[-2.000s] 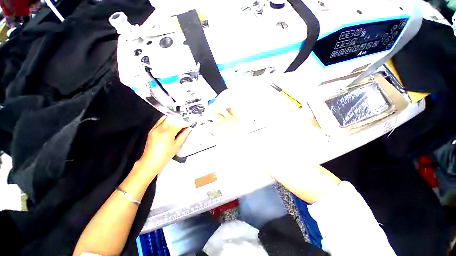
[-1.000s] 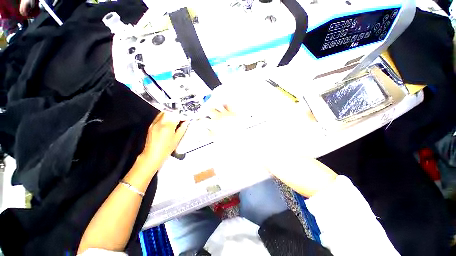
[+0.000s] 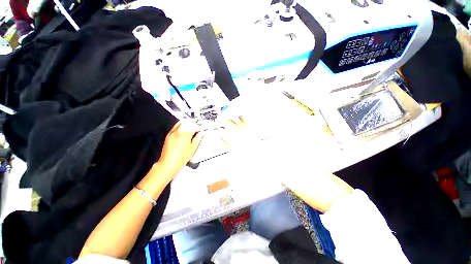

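Note:
The white sewing machine (image 3: pixel 258 51) with a blue stripe stands across the table. Its presser foot (image 3: pixel 208 114) is at the left end of the head. My left hand (image 3: pixel 181 144) lies by the foot with its fingertips close to it. My right hand (image 3: pixel 240 129) is just right of the foot, mostly washed out by glare. What lies under the fingertips is too bright to make out. The black fabric (image 3: pixel 77 108) is heaped left of the machine and reaches beside my left wrist.
Two black strips (image 3: pixel 216 62) hang over the head. Yellow snips (image 3: pixel 299 102) lie on the table (image 3: pixel 248 185). A dark shiny rectangle (image 3: pixel 373 111) sits in a tan tray at right. A brown patch (image 3: pixel 218 186) and ruler marks are near the front edge.
The whole view has shifted slightly. Both hands stay beside the presser foot, with no clear change in their pose. The black heap's upper edge looks a little different.

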